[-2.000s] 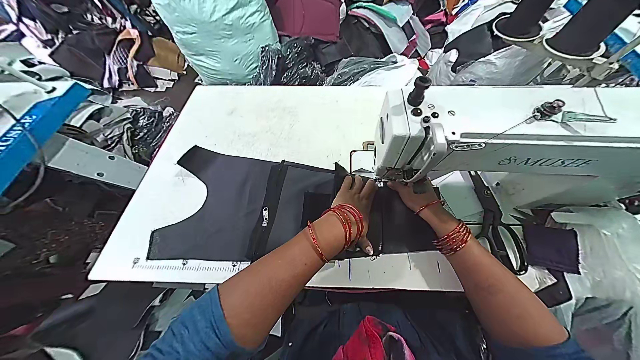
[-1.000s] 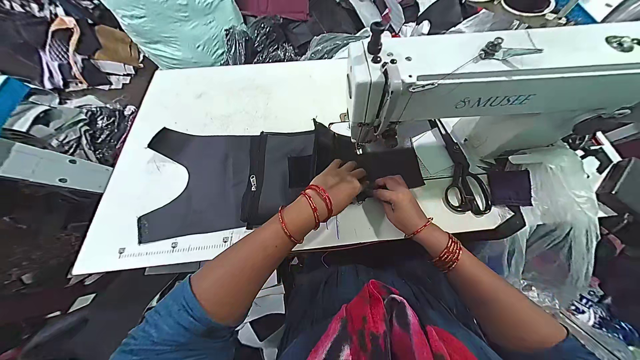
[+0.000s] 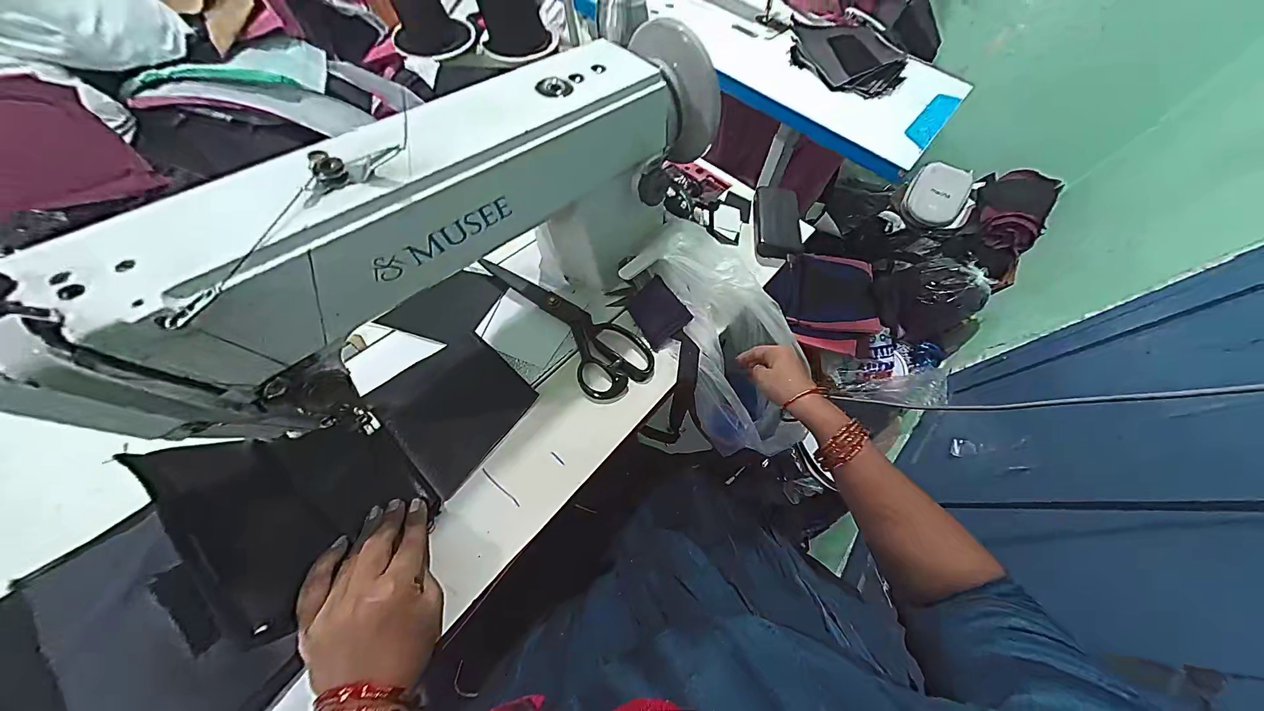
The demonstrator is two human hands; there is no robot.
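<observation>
My left hand [image 3: 373,597] lies flat on black fabric [image 3: 262,518], fingers spread a little, near the front edge of the white table [image 3: 538,474]. The fabric runs under the needle area of a white sewing machine [image 3: 474,188]; the presser foot [image 3: 365,423] is just beyond my fingertips. My right hand [image 3: 775,373] is off the table, in front of a clear plastic bag [image 3: 726,306] at the table's right end. Its fingers are partly curled, and whether they hold anything cannot be told. Black-handled scissors [image 3: 604,354] lie between the machine and my right hand.
A small dark fabric square [image 3: 659,310] lies beside the scissors. Behind stands another white table [image 3: 839,109] bearing stacked dark pieces [image 3: 849,54]. Bundles and a light plastic box [image 3: 938,195] sit by the green wall [image 3: 1116,109]. Fabric is heaped behind the machine.
My right hand has left the fabric by the presser foot and moved right, to the plastic bag. My left hand remains on the fabric. The view has swung to the right.
</observation>
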